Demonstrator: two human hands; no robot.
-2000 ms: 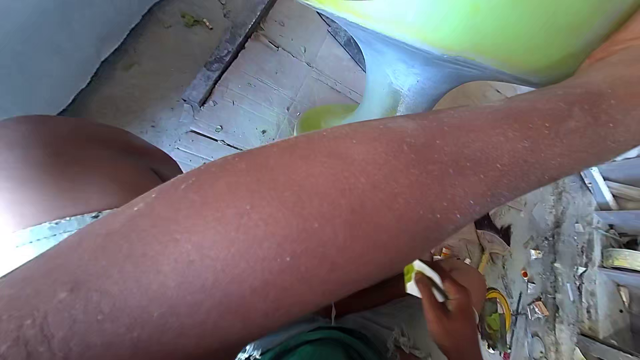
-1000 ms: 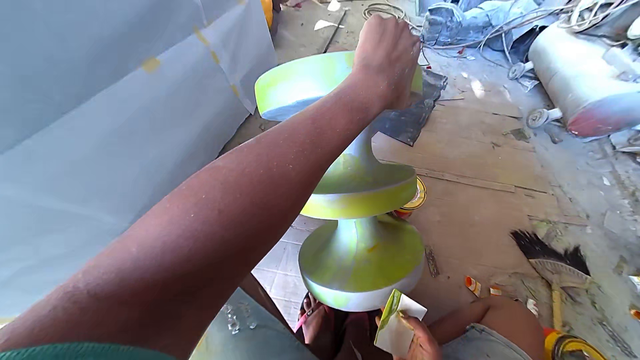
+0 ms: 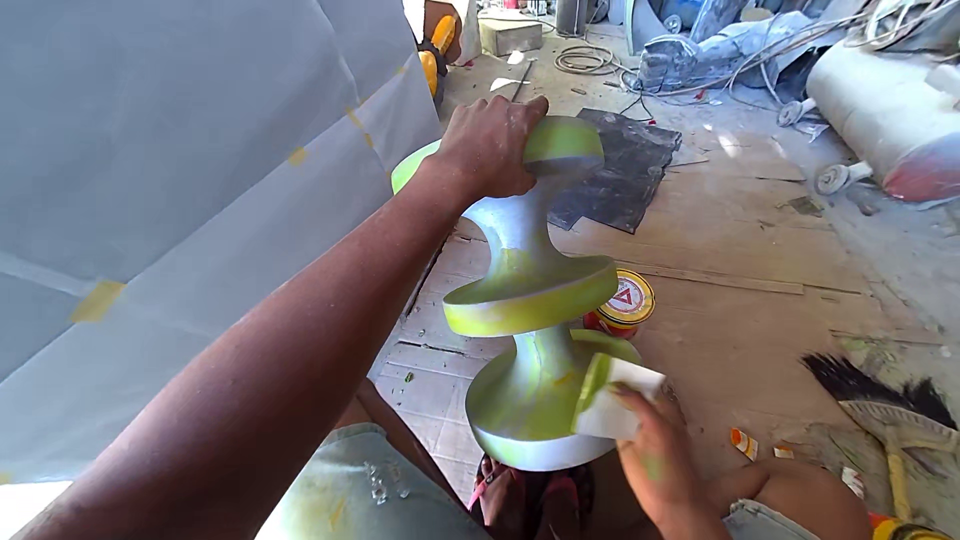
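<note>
A tall turned-looking pedestal [image 3: 525, 300], patched in green, yellow and pale grey, stands upright between the legs, its wide discs joined by narrow necks. My left hand [image 3: 495, 142] grips the rim of its top disc. Low on the right, my right hand [image 3: 656, 442] holds a white flat spreader [image 3: 626, 394] with yellow-green filler along its left edge, at the pedestal's bottom disc. Whether the spreader touches the surface cannot be told. Behind the pedestal's middle sits a red and yellow tin [image 3: 626, 300], partly hidden.
Grey masking paper [image 3: 187, 150] with yellow tape rises at left. A black sheet [image 3: 622, 169] lies on the cardboard-covered floor. A broom [image 3: 892, 412] lies at right, a cylindrical tank [image 3: 885, 112] with small wheels behind it. Coiled cable [image 3: 585, 60] rests farther back.
The view has swung widely and now shows the whole pedestal. Since one second ago, my right hand with the spreader has moved up beside the pedestal's bottom disc. My left hand stays on the top.
</note>
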